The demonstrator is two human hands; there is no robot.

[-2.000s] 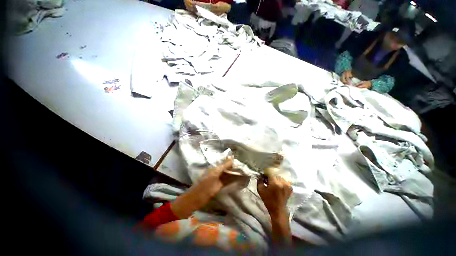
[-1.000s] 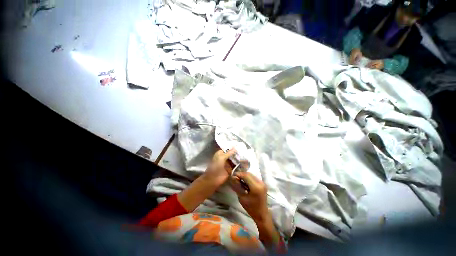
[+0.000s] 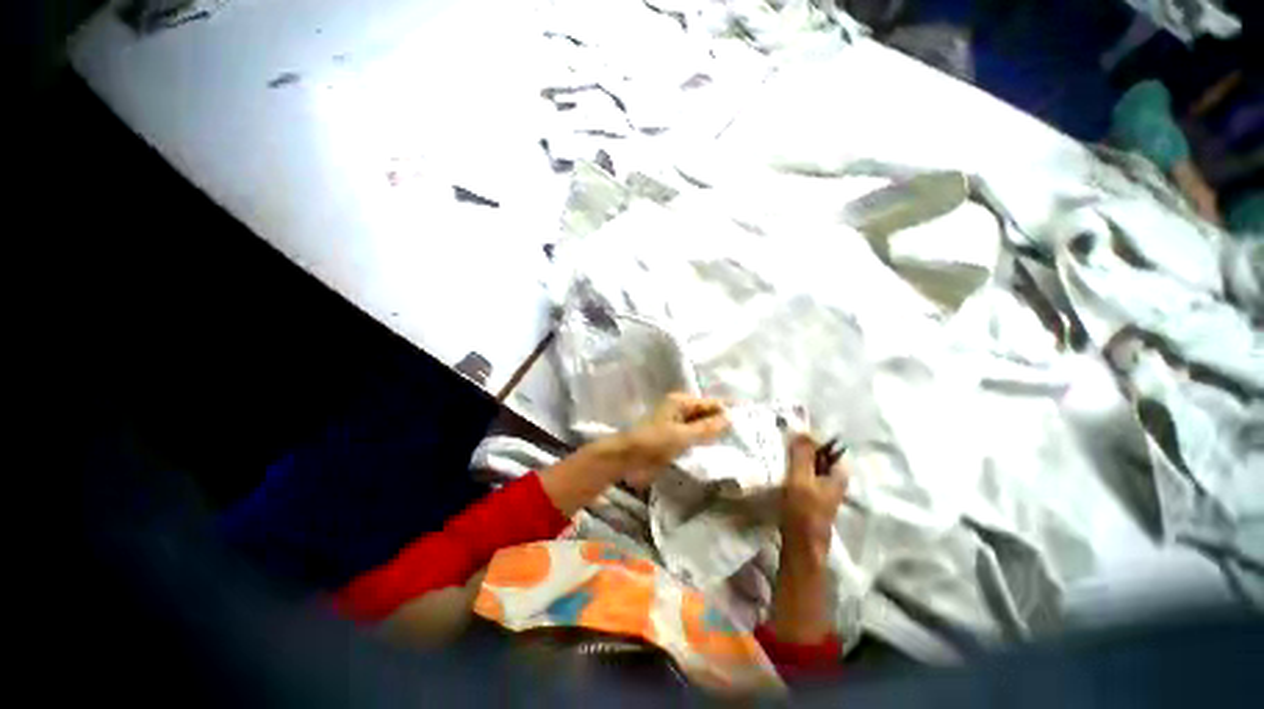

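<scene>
An off-white garment [image 3: 804,333] lies spread on the white table in front of me, its curved collar [image 3: 926,222] towards the back right. My left hand [image 3: 672,432] pinches a small part of the garment near the table's front edge. My right hand [image 3: 814,478] is at the other end of that part, a little to the right. The right hand holds a small dark tool, the thread snips [image 3: 829,457], with the points showing beside the fingers. Whether the right fingers also grip the cloth is too blurred to tell.
A pile of crumpled pale garments [image 3: 1164,333] lies to the right. More pale pieces [image 3: 610,83] lie at the back. The glossy white table [image 3: 333,180] has its curved near edge at left. Another person's sleeve [image 3: 1151,125] shows at the upper right.
My hands have moved apart, with a stretch of cloth now between them. The right hand was close against the left one second ago. The view has shifted, so the table scene sits further right.
</scene>
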